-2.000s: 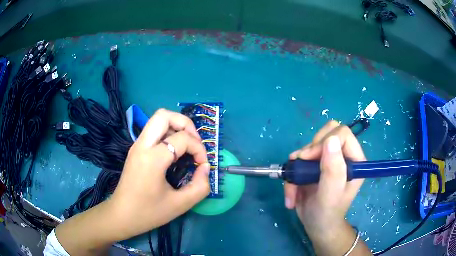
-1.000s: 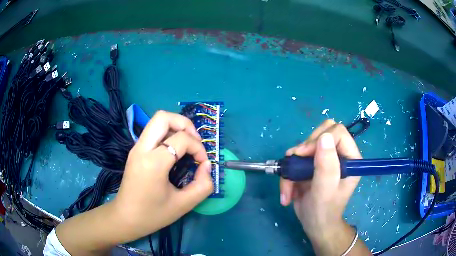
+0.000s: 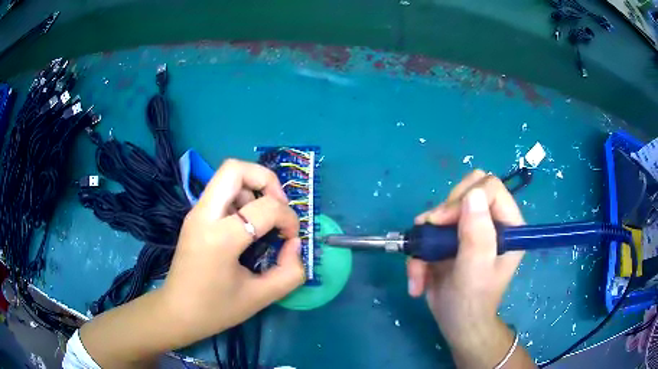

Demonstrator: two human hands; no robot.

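Observation:
The blue PCB panel [image 3: 312, 184] stands upright in view, with thin yellow, orange and white wire leads [image 3: 292, 169] across its upper part. Its lower part lies over the round green spool top [image 3: 334, 267]. My left hand [image 3: 242, 234] is at the panel's left side, thumb and forefinger pinched on a wire lead; the lead's end is mostly hidden by the fingers. My right hand [image 3: 472, 252] holds the soldering iron [image 3: 440, 242] level, its tip at the panel's right edge beside my left fingertips. Black USB cables [image 3: 137, 191] lie left of my left hand.
A larger cable pile [image 3: 36, 144] lies at far left. A blue strip [image 3: 193, 173] is among the cables. A small dark tool [image 3: 521, 175] and a white scrap [image 3: 534, 155] lie beyond my right hand. A blue tray [image 3: 612, 216] with a yellow sponge [image 3: 630, 252] is at right. The conveyor [image 3: 288, 21] carries cables [image 3: 577, 25].
My left fingers have shifted slightly at the panel. The iron has moved slightly but its tip stays near the same part of the panel. The cables on the conveyor have moved right.

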